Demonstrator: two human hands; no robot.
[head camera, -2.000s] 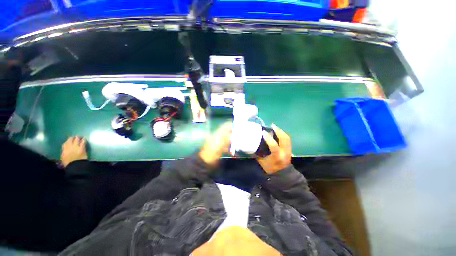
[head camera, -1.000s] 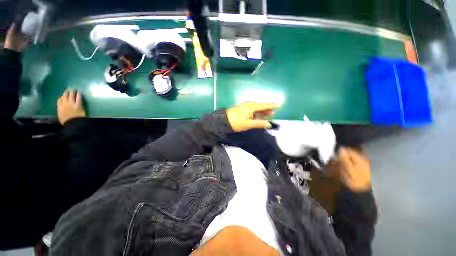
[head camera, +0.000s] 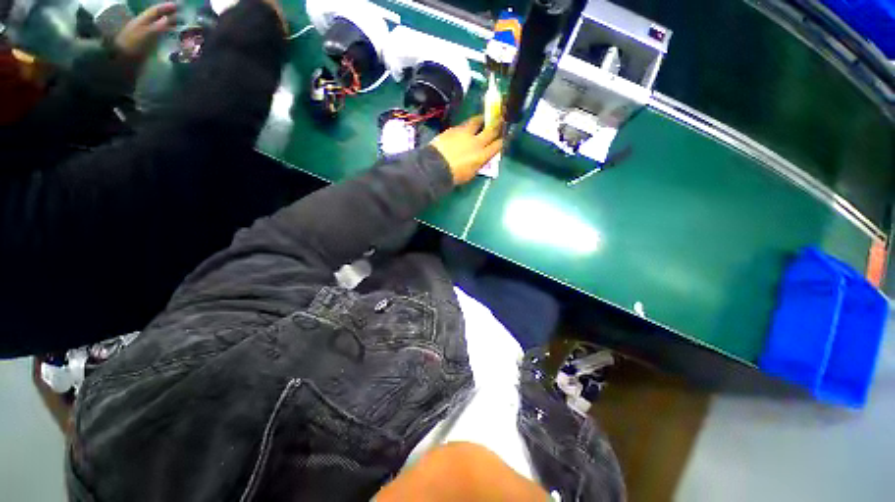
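Observation:
My left hand (head camera: 468, 149) reaches over the bench onto the lower part of a yellow and white strip (head camera: 493, 98), beside the black electric screwdriver (head camera: 538, 54). Its fingertips are partly hidden, so I cannot tell whether they grip anything. My right hand is not in view. Left of my hand lies an open camera unit (head camera: 434, 86), with red wires running to a pale round LED board (head camera: 397, 135). A second open camera unit (head camera: 345, 39) lies further left, its small lens head (head camera: 324, 90) hanging out on wires.
A silver-white metal box (head camera: 613, 54) stands right of the screwdriver, with a small printed box (head camera: 504, 37) on the other side. A blue bin (head camera: 829, 324) is at the right end. White parts (head camera: 586, 377) lie in a cardboard box below. A coworker's hand (head camera: 147, 27) and dark sleeves are at left.
The white camera unit held in both hands, then seen low at the bench's front edge, is gone from my hands. My left hand has moved left and forward; my right has left the picture. The view has turned.

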